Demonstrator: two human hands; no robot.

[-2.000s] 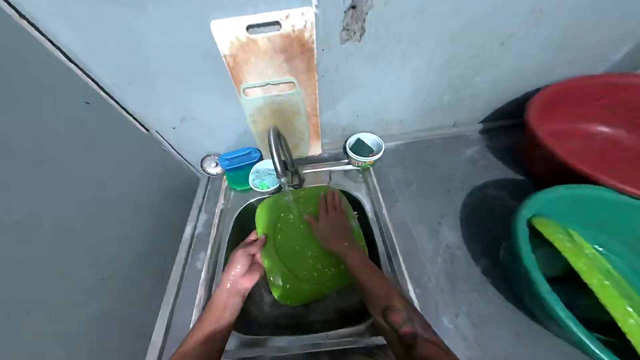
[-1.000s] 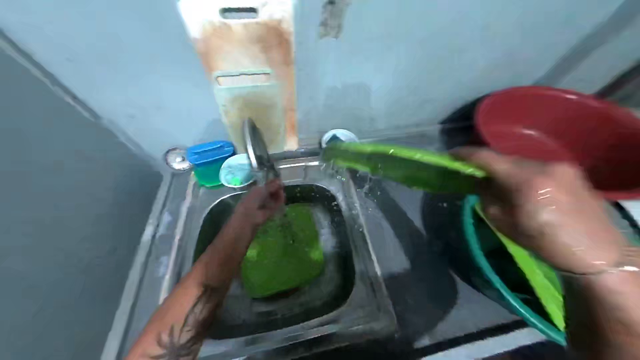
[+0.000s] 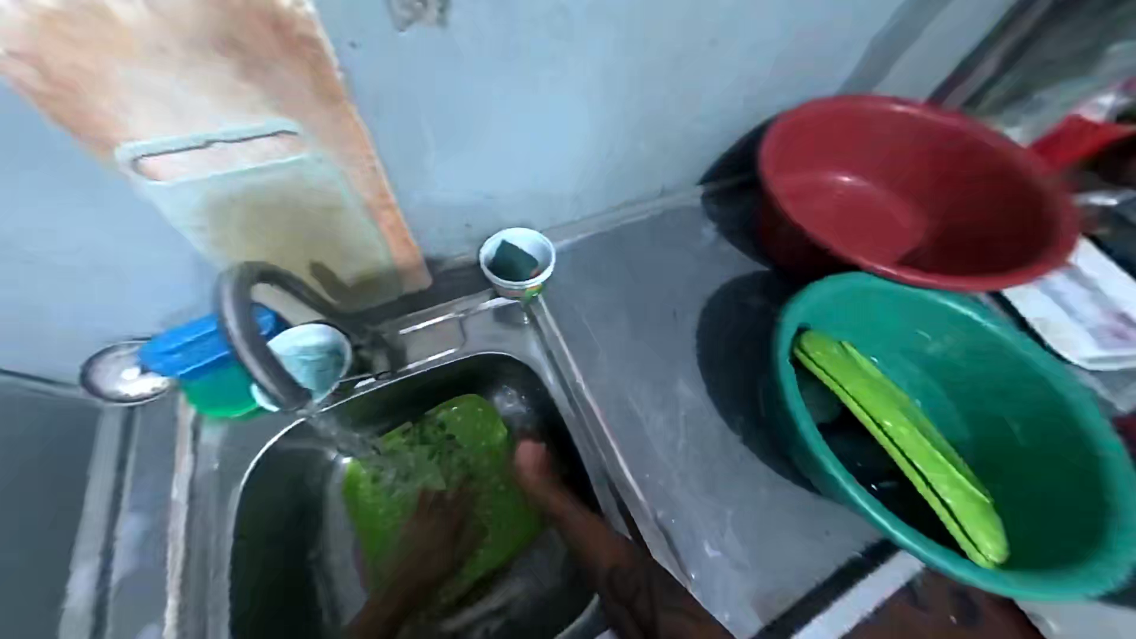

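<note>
A lime-green plastic plate [image 3: 497, 453] lies tilted in the metal sink [image 3: 297, 541], with water from the curved faucet [image 3: 257, 328] splashing on it. My left hand [image 3: 435, 532] is over the plate's surface, its fingers blurred under the splash. At the plate's right edge is my right hand [image 3: 541, 475]; its fingers are partly hidden, so its grip is unclear. More lime-green plastic pieces [image 3: 905, 444] lean inside the green basin [image 3: 1003, 382] to the right.
A red basin [image 3: 914, 186] stands behind the green one. Behind the sink are a cup with a sponge [image 3: 516, 264], a white cup [image 3: 311, 359], a blue-lidded container [image 3: 209, 355] and a round metal lid [image 3: 127, 373]. Cutting boards [image 3: 266, 213] lean on the wall.
The hand that held a green piece out to the right has let it go and is back in the sink. The other hand has left the faucet for the plate. The view has shifted right.
</note>
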